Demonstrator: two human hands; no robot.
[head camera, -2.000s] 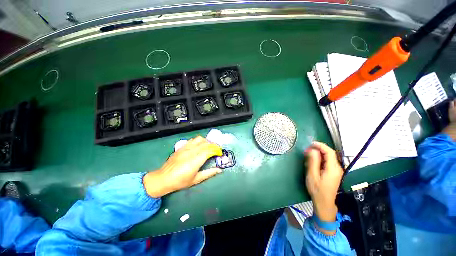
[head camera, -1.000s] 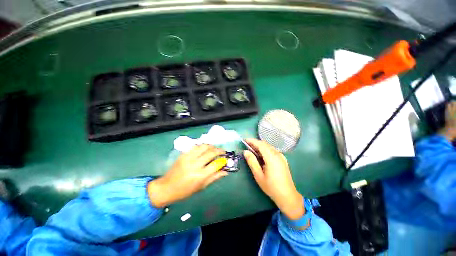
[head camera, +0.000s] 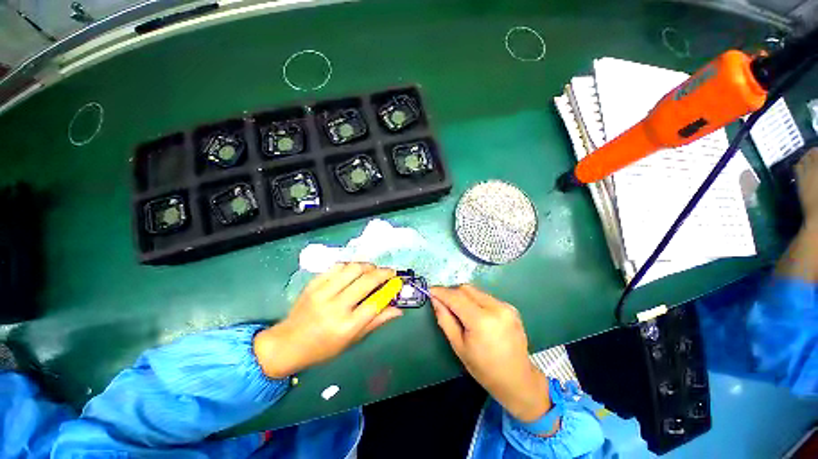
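Observation:
A small black-framed module (head camera: 412, 290) with a pale centre lies on the green mat between my hands. My left hand (head camera: 334, 314) steadies it from the left, with a short yellow piece (head camera: 378, 297) held in its fingers against the module's edge. My right hand (head camera: 484, 336) pinches a thin pointed tool (head camera: 427, 292), whose tip is at the module's right side. The tool's rear part is hidden in my hand. The orange screwdriver (head camera: 668, 121) hangs at the upper right, untouched.
A black foam tray (head camera: 296, 229) holds several modules, with its back-left pocket empty. A round dimpled screw disc (head camera: 495, 222) lies right of it. White patches (head camera: 359, 246) mark the mat. Papers (head camera: 682, 206) and a cable (head camera: 686, 215) are right. Another person's arm (head camera: 798, 260) is at the far right.
My right hand came from the right, beside the papers, to the module, and now its thin tool touches there. My left hand has stayed with the module and yellow piece. The view has shifted slightly.

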